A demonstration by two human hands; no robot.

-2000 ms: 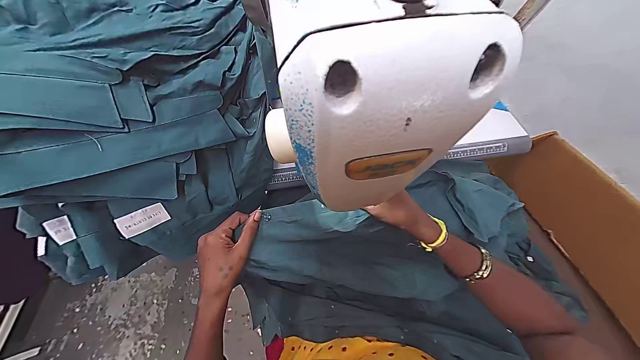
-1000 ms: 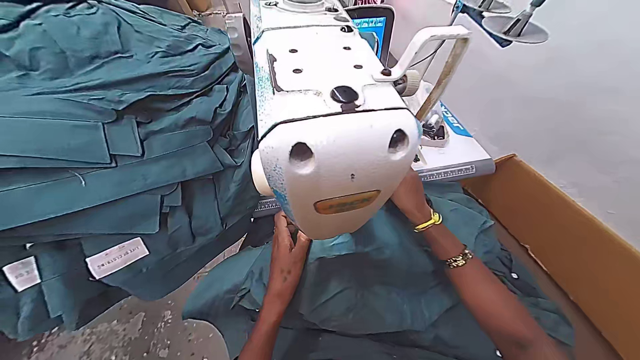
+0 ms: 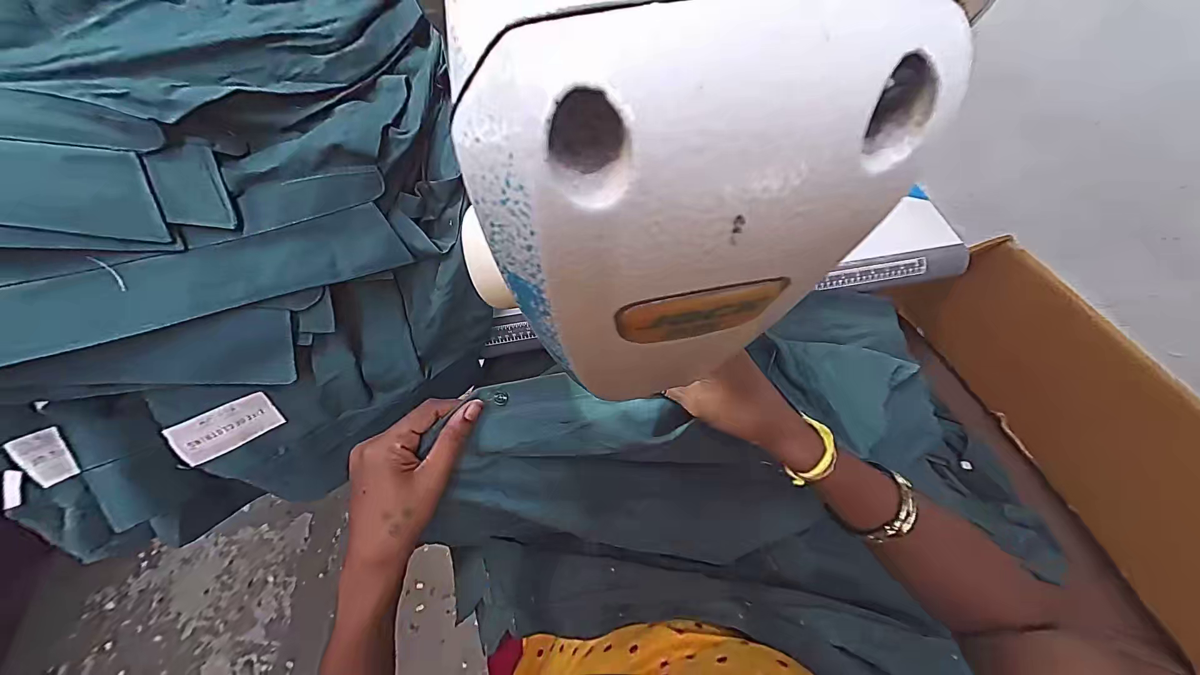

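Note:
A teal garment lies across my lap and under the white head of an industrial sewing machine. Between thumb and forefinger my left hand pinches the garment's edge, beside a small round button. My right hand, with a yellow band and a metal bracelet at the wrist, is on the cloth at the machine's right; its fingertips are hidden behind the machine head. The needle area is hidden too.
A tall pile of teal garments with white labels rises at the left. A cardboard box wall runs along the right. The machine bed's edge with a ruler strip shows behind. A pale wall stands at the back right.
My left hand has come away from beside the machine head, to the left, and now pinches the garment's edge with the button in sight. The view has moved closer to the machine head.

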